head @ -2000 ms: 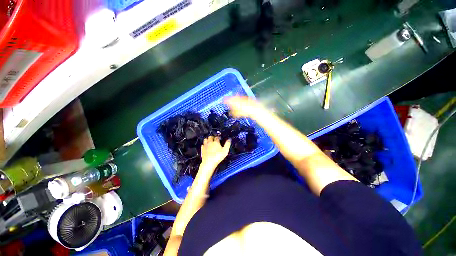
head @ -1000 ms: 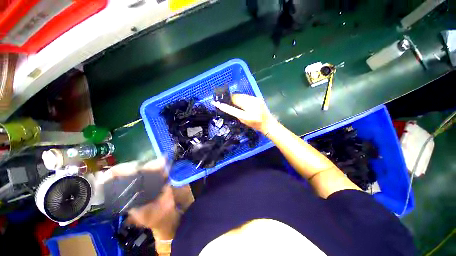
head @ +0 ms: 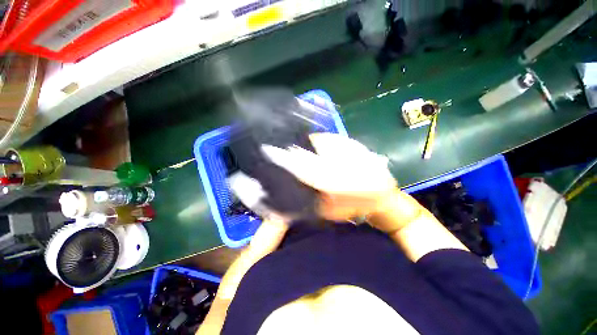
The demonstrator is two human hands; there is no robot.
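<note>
A blue mesh basket (head: pixel 201 169) sits on the bench in front of me, with black parts partly visible inside. A large, dark, motion-blurred object (head: pixel 275 154) is above it, between my hands; its exact shape cannot be told. My left hand (head: pixel 249 191) is blurred at its lower left side, partly hidden by it, and seems to hold it. My right hand (head: pixel 350 173) is blurred and holds it from the right.
A large blue bin (head: pixel 517 216) with black parts stands at right; a small blue bin (head: pixel 157 278) with black parts is lower left. A fan (head: pixel 84 255) and bottles (head: pixel 124 195) are at left. A tape measure (head: pixel 416 113) lies on the bench. A red crate (head: pixel 85 29) is above.
My left hand has come from the lower left to the basket. A large dark object is now between both hands. The small block in my right hand no longer shows separately.
</note>
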